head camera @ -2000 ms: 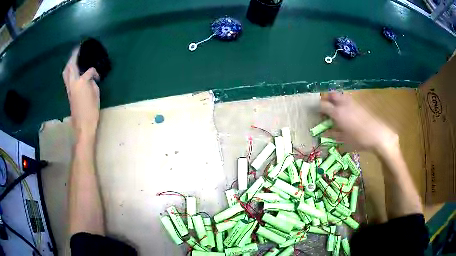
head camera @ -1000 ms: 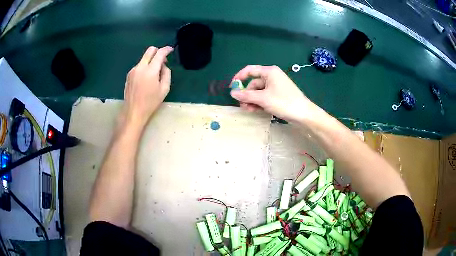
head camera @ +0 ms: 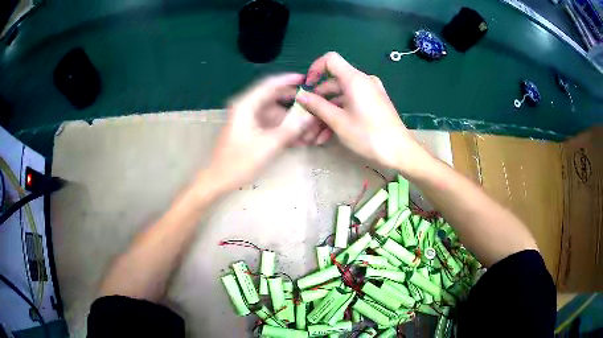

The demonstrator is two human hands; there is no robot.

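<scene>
My right hand (head camera: 360,109) holds a green battery cell (head camera: 299,105) upright-tilted by its upper end, above the front edge of the conveyor. My left hand (head camera: 261,125) is at the cell's left side, blurred, its fingers around the lower part, which is mostly hidden. A dark spot shows at the cell's top end. A black housing (head camera: 263,30) stands on the green conveyor (head camera: 178,72) beyond my hands. A pile of green cells (head camera: 390,264) with red and dark leads lies on the cardboard sheet (head camera: 139,198).
Another black housing (head camera: 77,78) is at the left on the belt and one (head camera: 465,29) at the right. Blue circuit assemblies (head camera: 430,44) with white rings lie at the right. A carton (head camera: 582,211) is at far right, a white machine (head camera: 23,244) at left.
My left hand has moved right, from beside the housing to the cell in my right hand. Over the two seconds, my right hand went from the pile's far edge to above the belt edge.
</scene>
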